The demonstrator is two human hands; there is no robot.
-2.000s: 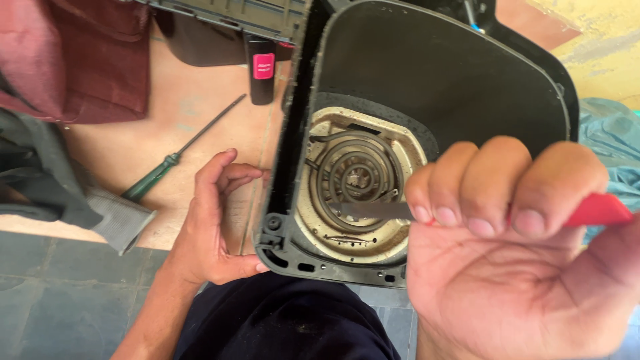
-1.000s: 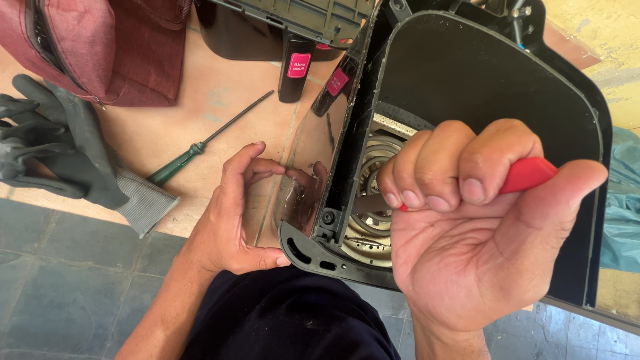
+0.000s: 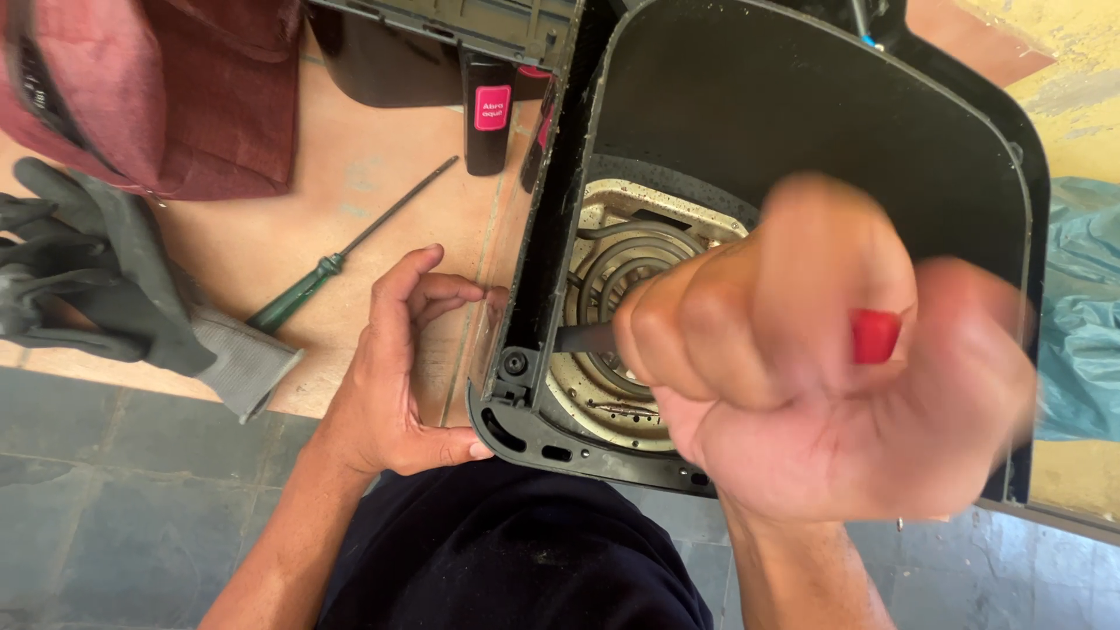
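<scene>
An air fryer's black plastic housing [image 3: 735,96] lies opened before me, with a coiled heating element [image 3: 647,254] on a stained metal plate inside. My right hand [image 3: 814,367], partly blurred, is closed around a tool with a red handle [image 3: 876,336]. Its flat dark blade [image 3: 584,339] points left, to the inner wall of the housing; whether the tip touches is hidden. My left hand [image 3: 394,376] steadies the housing's lower left corner, thumb on the edge and fingertips at its outer side, with no tool in it.
A green-handled screwdriver [image 3: 302,293] lies on the tiled surface, beside dark work gloves [image 3: 114,280]. Behind them sits a maroon bag [image 3: 219,96]. A black handle with a pink label [image 3: 493,108] and a grey plastic part [image 3: 455,22] are at the top. Blue plastic [image 3: 1085,306] lies at the right.
My right hand has turned about the red-handled tool, so its handle end now faces me. The left hand stays at the housing's corner.
</scene>
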